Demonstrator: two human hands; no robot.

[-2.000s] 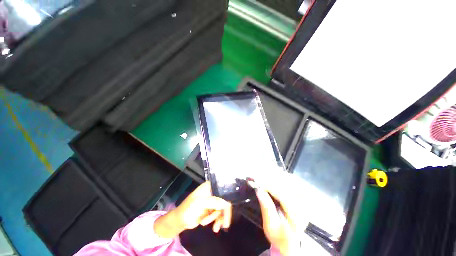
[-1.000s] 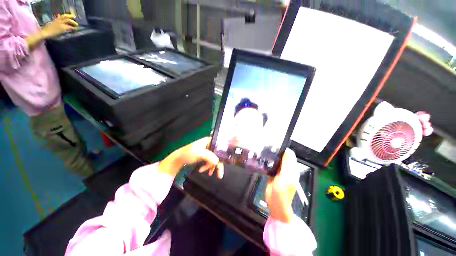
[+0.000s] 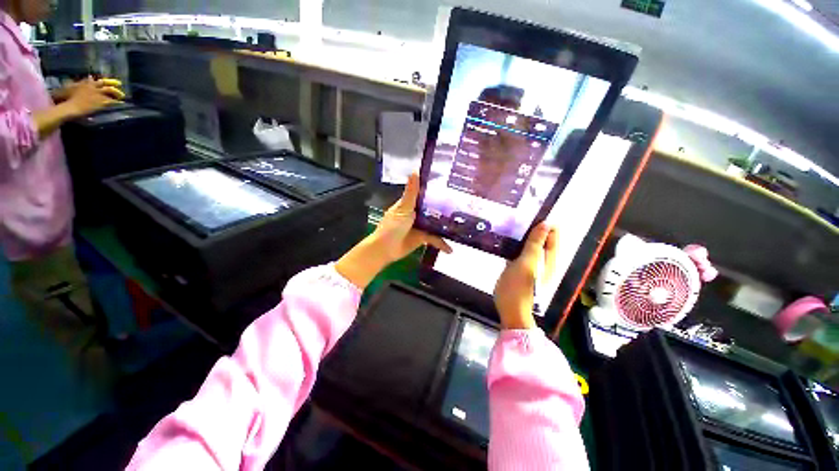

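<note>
A black-framed tablet (image 3: 501,138) is held upright in front of me. Its lit screen shows a camera view with a dark menu panel over it. My left hand (image 3: 396,230) grips its lower left corner. My right hand (image 3: 529,276) grips its lower right corner. Below the hands lies a dark foam tray (image 3: 391,345). Its left pocket holds no tablet, and a second tablet (image 3: 469,373) lies in its right pocket, partly hidden by my right sleeve.
A tray stack (image 3: 258,258) with two tablets stands left, another stack (image 3: 644,405) right. The instruction board (image 3: 598,198) stands behind the held tablet, a white and pink fan (image 3: 653,290) right of it. A person in pink (image 3: 32,156) works far left.
The tablet has been raised higher, with both hands still holding it. A dark menu now covers part of its camera view. The head view has tilted up, showing more of the hall.
</note>
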